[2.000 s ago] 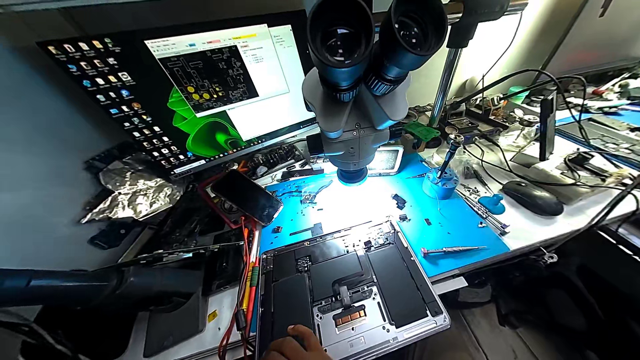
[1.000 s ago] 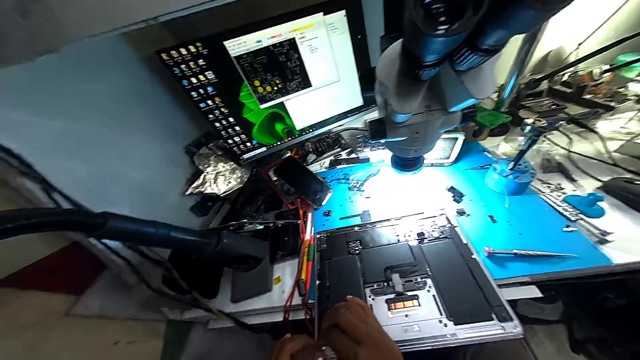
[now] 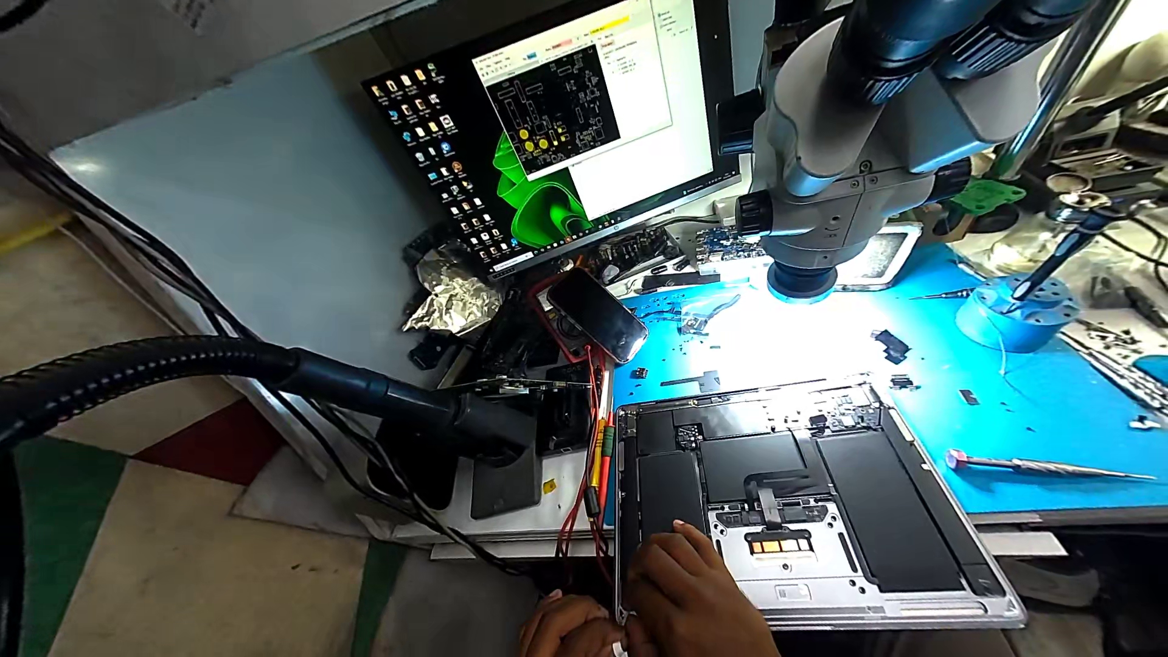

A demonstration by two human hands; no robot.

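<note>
An opened laptop's lower case (image 3: 794, 511), with black battery cells, a trackpad assembly and circuit boards exposed, lies partly on a blue mat (image 3: 1077, 392). My right hand (image 3: 693, 593) rests with bent fingers over its front left corner. Beside it, lower and to the left, my left hand (image 3: 570, 625) is curled just off the case's edge. The fingertips of both hands come together near a small pale object; which hand holds it is unclear. A precision screwdriver (image 3: 1040, 465) lies to the right of the case. A stereo microscope (image 3: 821, 173) stands above the mat.
A monitor (image 3: 584, 119) with a board layout stands behind. Left of the laptop are a smartphone (image 3: 598, 315), red and yellow probes (image 3: 602, 452) with wires, and a black flexible hose (image 3: 338, 379). A blue round tool holder (image 3: 1017, 315) stands at the right; crumpled foil (image 3: 456, 292) lies by the wall.
Both hands are now together at the laptop's front left corner; two seconds ago only one hand showed, on the front edge. The view has swung left.
</note>
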